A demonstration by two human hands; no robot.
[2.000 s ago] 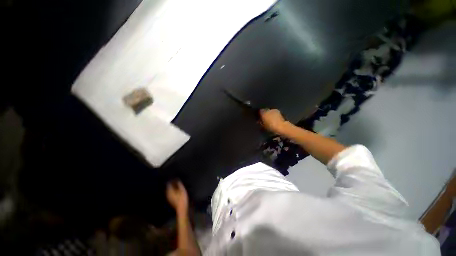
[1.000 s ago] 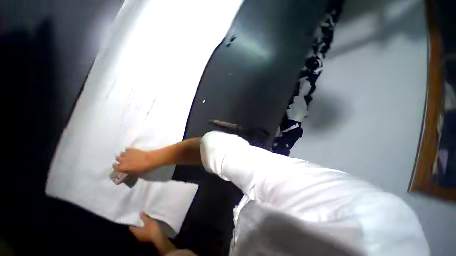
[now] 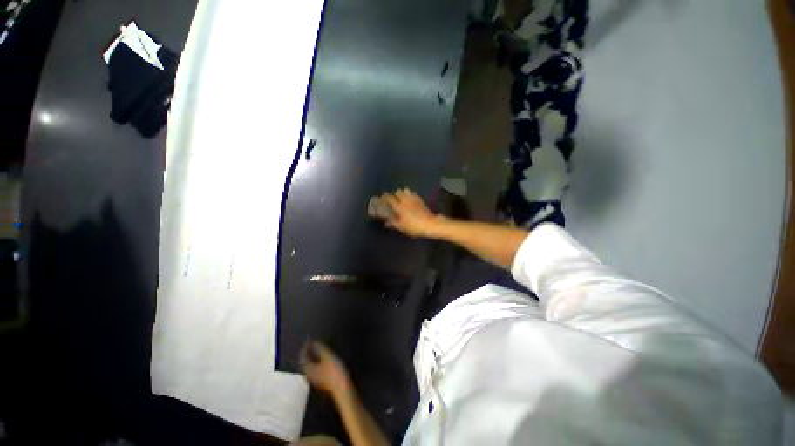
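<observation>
My right hand [image 3: 411,213] grips a small tan-grey block [image 3: 380,207] over the dark grey table, right of the white fabric. The long white fabric [image 3: 227,218] lies with a dark edge along its right side. Shears [image 3: 333,279] lie on the table between my two hands; their blades point left and their handles are hard to see against the dark surface. My left hand [image 3: 324,370] is blurred beside the fabric's lower right corner; whether its fingers hold anything cannot be told.
Black and white scraps [image 3: 547,131] run along the table's right edge beside a pale surface [image 3: 680,174]. A dark and white cloth bundle [image 3: 138,83] lies on the table [image 3: 74,165] left of the fabric. Small dark snippets [image 3: 310,149] lie near the fabric edge.
My right hand has moved right, off the white fabric, with the block. My left hand has moved right from the fabric's lower edge. The view has turned, so the fabric stands more upright.
</observation>
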